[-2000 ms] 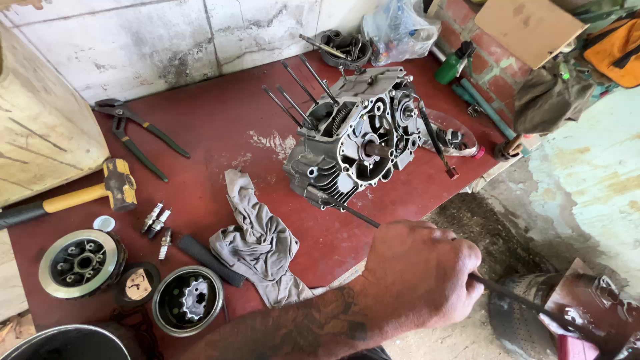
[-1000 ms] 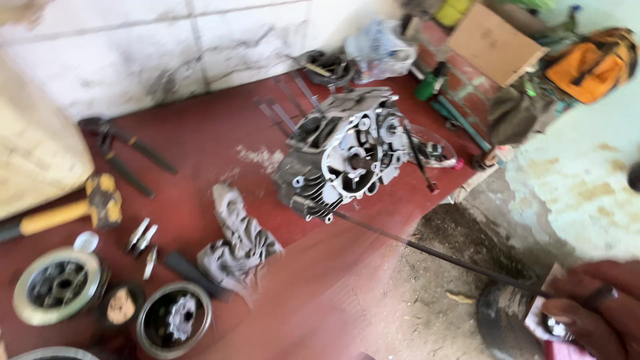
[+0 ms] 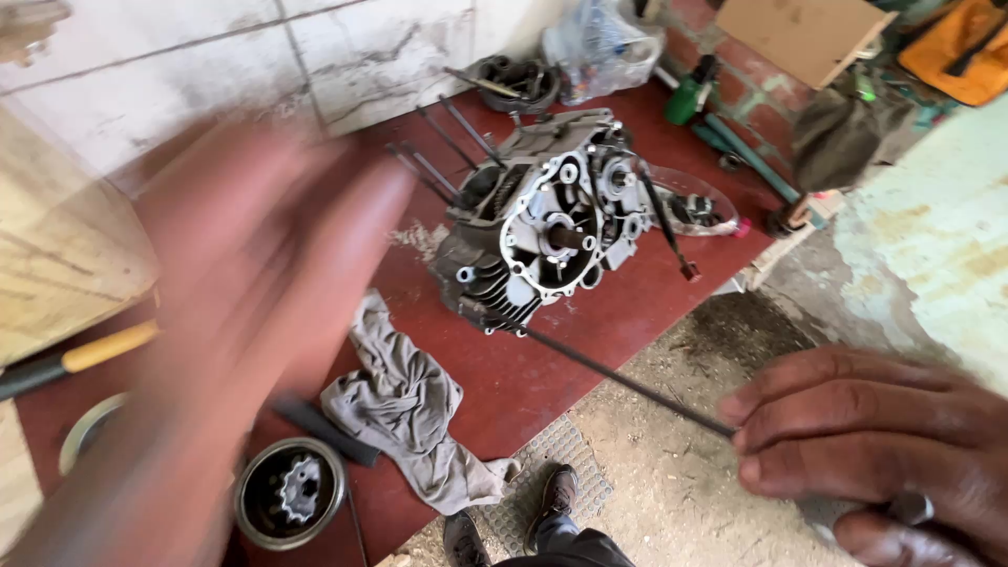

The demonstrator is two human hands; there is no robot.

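Note:
My left hand (image 3: 276,213) is a strong blur at the left, raised over the table beside the engine; whether it holds anything cannot be told. At the lower right my right hand (image 3: 858,441) has its fingers curled around the end of a long dark metal rod (image 3: 614,375). The rod's other end meets the lower finned part of an open motorcycle engine crankcase (image 3: 555,236), whose shaft and studs are exposed. A grey rag (image 3: 402,394) lies in front of the engine. Left of the rag is a round metal clutch or rotor housing (image 3: 291,492) with a toothed centre.
A hammer handle (image 3: 110,346) and a partly hidden round part lie at left. Behind the engine are a pan of parts (image 3: 516,83), a plastic bag (image 3: 606,51) and a green bottle (image 3: 689,94). The red table's edge (image 3: 583,398) runs diagonally above the floor.
My left hand, earlier closed around the rod, has let go and moved left across the table. My right hand still holds the rod's far end.

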